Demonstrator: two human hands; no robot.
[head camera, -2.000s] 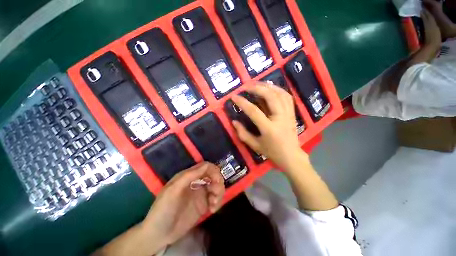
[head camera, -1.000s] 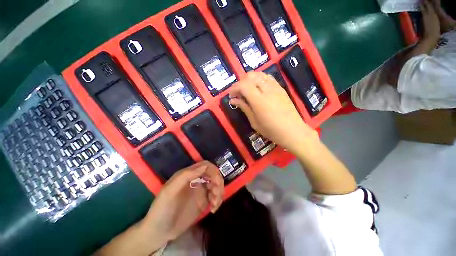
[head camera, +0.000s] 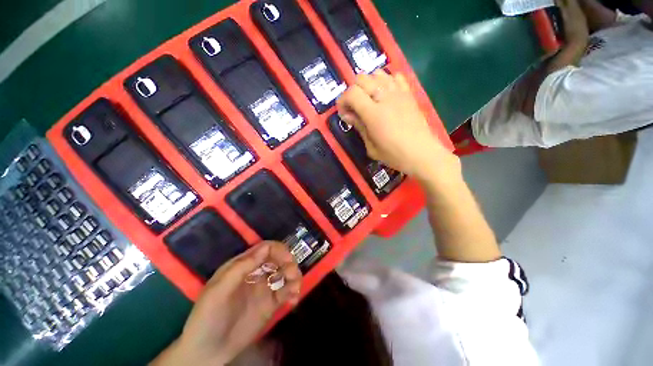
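Note:
My left hand (head camera: 240, 300) is palm up with curled fingers, holding small white-edged release-liner pieces (head camera: 275, 280) over the red tray's near edge. My right hand (head camera: 392, 121) bends over a black phone (head camera: 366, 154) in the near row. Its fingertips are at a white-outlined oval at that phone's camera end; whether they grip anything is hidden. The red tray (head camera: 240, 223) holds two rows of black phones, back side up. Far-row phones, such as one on the left (head camera: 127, 161), show white oval outlines. Three near-row phones to the left show no white outline.
A clear sheet with rows of dark adhesive pieces (head camera: 68, 236) lies left of the tray on the green bench (head camera: 458, 50). Dark hair and white clothing are at the bottom. Another person's white sleeve (head camera: 598, 86) and a brown box (head camera: 583, 157) are at right.
The tray and sheet have shifted left in view. My right hand has moved from one near-row phone to the phone right of it. More liner shows in my left palm.

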